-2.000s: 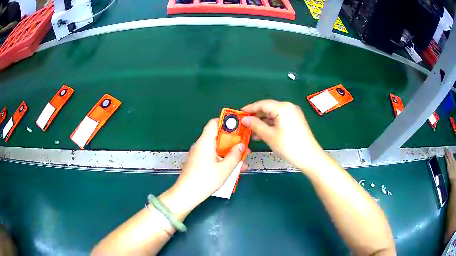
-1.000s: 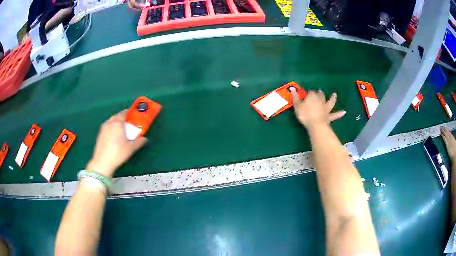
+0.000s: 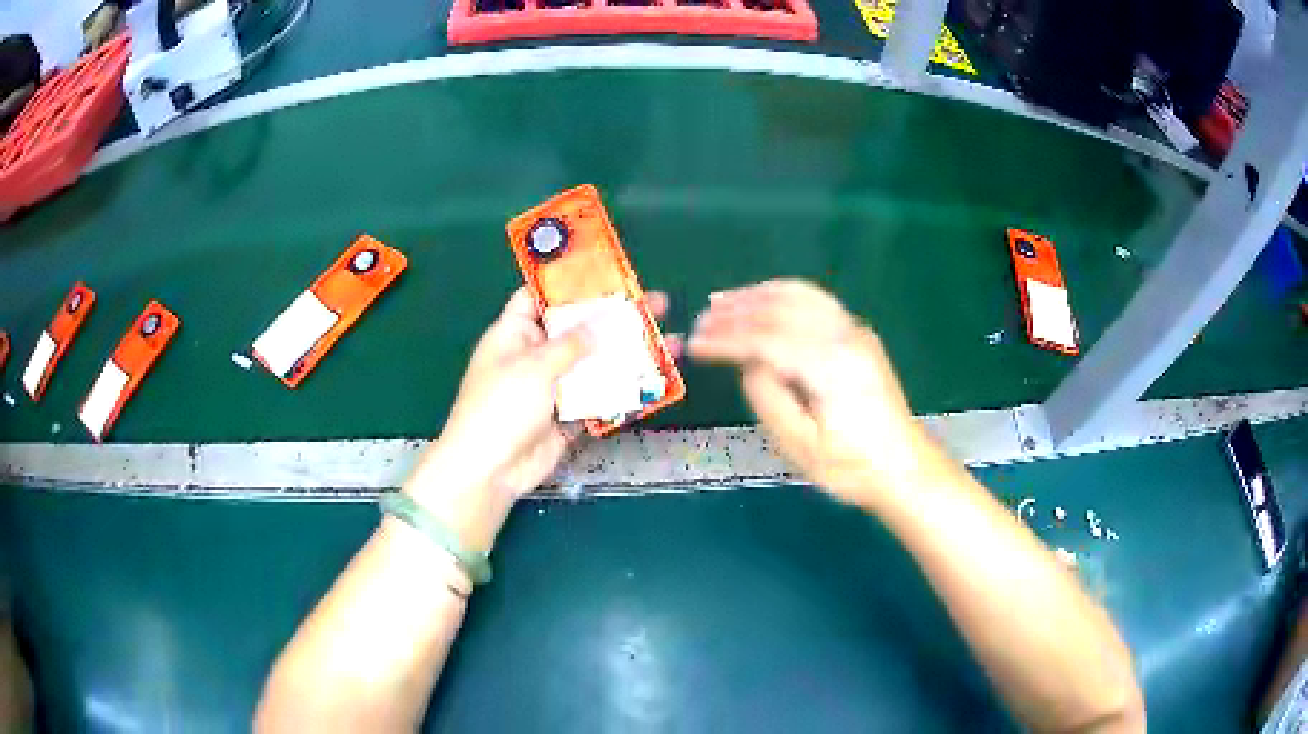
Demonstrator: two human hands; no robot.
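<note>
An orange phone housing [image 3: 581, 273] is held tilted over the near edge of the belt. It has a black camera ring with a pale centre [image 3: 548, 238] at its top end and a white label [image 3: 603, 359] over its lower half. My left hand [image 3: 509, 394] grips its lower part, thumb on the label and fingers behind. My right hand [image 3: 796, 373] is just to its right, blurred, apart from the housing, fingers loosely extended. I see nothing in it.
Orange housings lie on the green belt [image 3: 746, 172], several at left, one [image 3: 1044, 287] at right. A pale metal rail [image 3: 344, 465] edges it. A grey post [image 3: 1176, 287] rises at right. A dark slab [image 3: 1254, 495] and white scraps [image 3: 1097, 525] lie on the worktop. A red tray [image 3: 631, 20] is beyond.
My left hand has let go of one housing, now lying on the belt at left, and holds another up at the centre. My right hand has come off the right-hand housing and moved left.
</note>
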